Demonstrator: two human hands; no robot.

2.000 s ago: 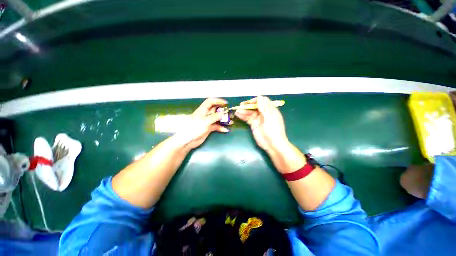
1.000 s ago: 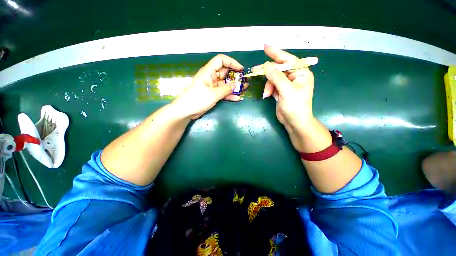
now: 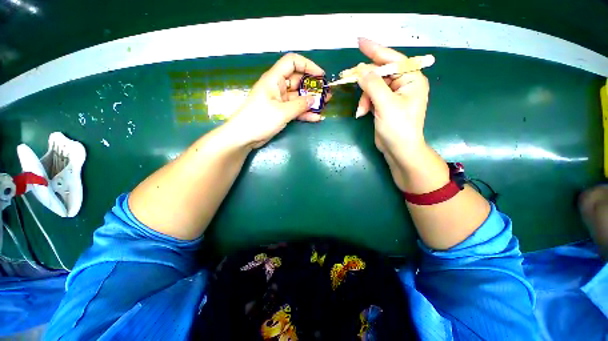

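Note:
My left hand (image 3: 277,100) holds a small dark electronic module (image 3: 313,92) with gold, white and purple glints between thumb and fingers, above the green bench. My right hand (image 3: 395,96) grips pale yellow tweezers (image 3: 407,66), their thin tip pointing left beside the module's right edge. Whether the tip touches the module cannot be told. A translucent yellow-amber adhesive sheet (image 3: 189,97) with a bright white patch lies flat on the bench, partly hidden behind my left hand.
Small whitish scraps (image 3: 105,142) lie at left. A white clip-like object (image 3: 65,174) with a red band is at far left, with cords. A white rail (image 3: 267,41) curves across the back. A yellow tray (image 3: 605,126) and another person's arm (image 3: 593,212) are at the right edge.
The view has shifted, so the rail sits higher in it. My right hand has moved a little away from my left, and the module's gold-and-white face now shows.

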